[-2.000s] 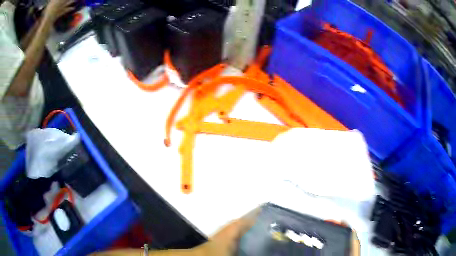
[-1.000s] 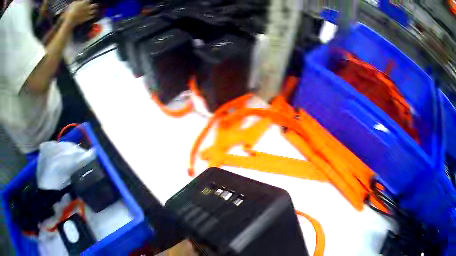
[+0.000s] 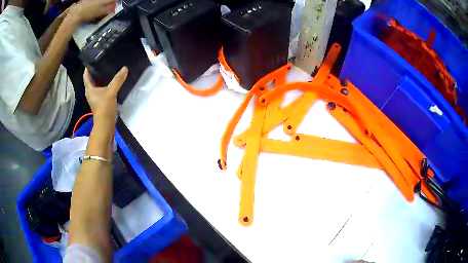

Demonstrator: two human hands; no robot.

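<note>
My left hand [image 3: 105,92], with a thin bracelet at the wrist, reaches to the upper left and grips the near lower part of a black power bank [image 3: 115,49]. The unit is tilted beside the waiting units, its row of pale plugs facing up. A skin-toned sliver at the bottom edge [image 3: 361,261] may be my right hand; its fingers are cut off. Loose orange carry straps [image 3: 318,149] with black studs lie crossed on the white table [image 3: 195,149].
Waiting black units [image 3: 190,43] stand at the back beside a metal post [image 3: 313,36]. A blue strap bin [image 3: 395,97] is at the right, with black cables [image 3: 444,241] below. A blue tote [image 3: 154,241] holds units and white wrap at left. Another worker's arm [image 3: 46,67] is close by.
The power bank has moved from the bottom centre to the upper left, with my left hand on it. The view has shifted, and the front of the table is exposed.
</note>
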